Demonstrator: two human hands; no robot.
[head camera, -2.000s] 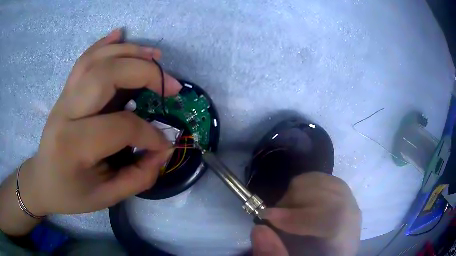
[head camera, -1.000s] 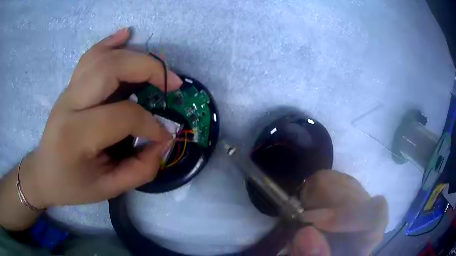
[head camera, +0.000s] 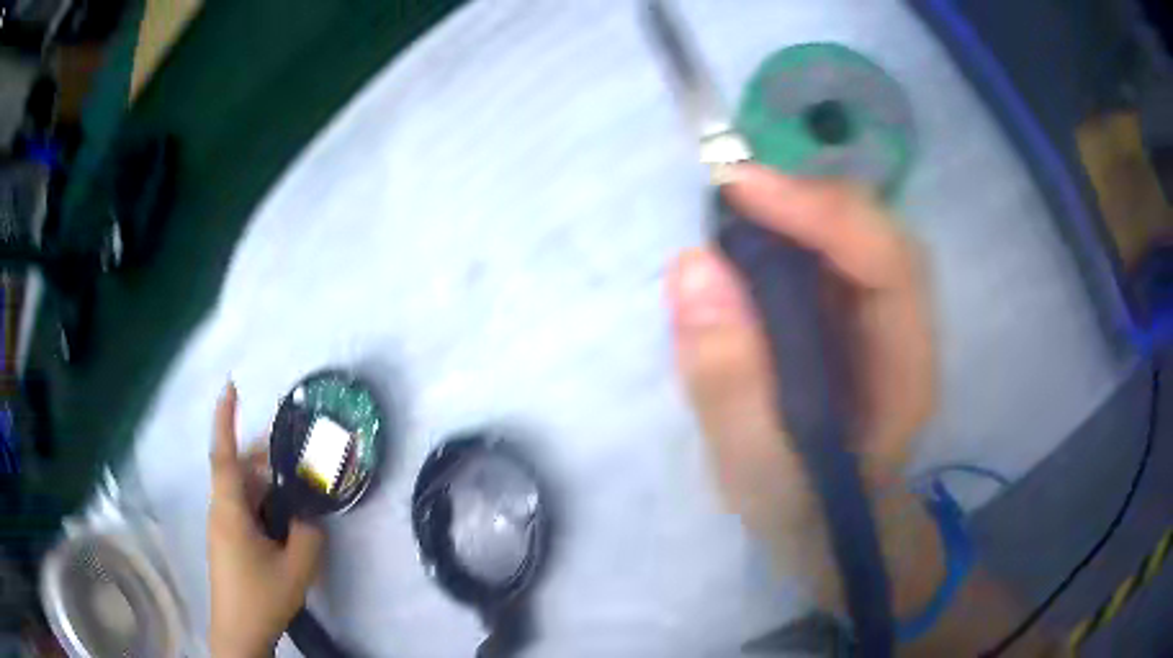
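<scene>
My right hand (head camera: 823, 334) is large and blurred at centre right. It holds the soldering iron (head camera: 791, 321), its metal barrel pointing up toward the top edge. My left hand (head camera: 257, 553) is at lower left, holding the headphones by the side of the open ear cup (head camera: 286, 431). In that cup show the green circuit board (head camera: 341, 396) and the silver-white battery (head camera: 327, 455) with a yellow edge. The other ear cup (head camera: 444, 533) lies to its right on the white sheet. The headband (head camera: 313, 635) is partly cut off by the bottom edge.
The green solder spool (head camera: 772, 97) lies flat beyond my right hand. A small round-grilled fan (head camera: 103, 602) stands at lower left. Dark headphones (head camera: 142, 193) lie on the green surface at left. A blue wrist strap (head camera: 949, 566) circles my right wrist. Yellow-black tape (head camera: 1138, 591) shows at lower right.
The view has swung and widened. My right hand has lifted the iron away from the ear cups, toward the spool. My left hand has let go of the wires and now holds the cup's side.
</scene>
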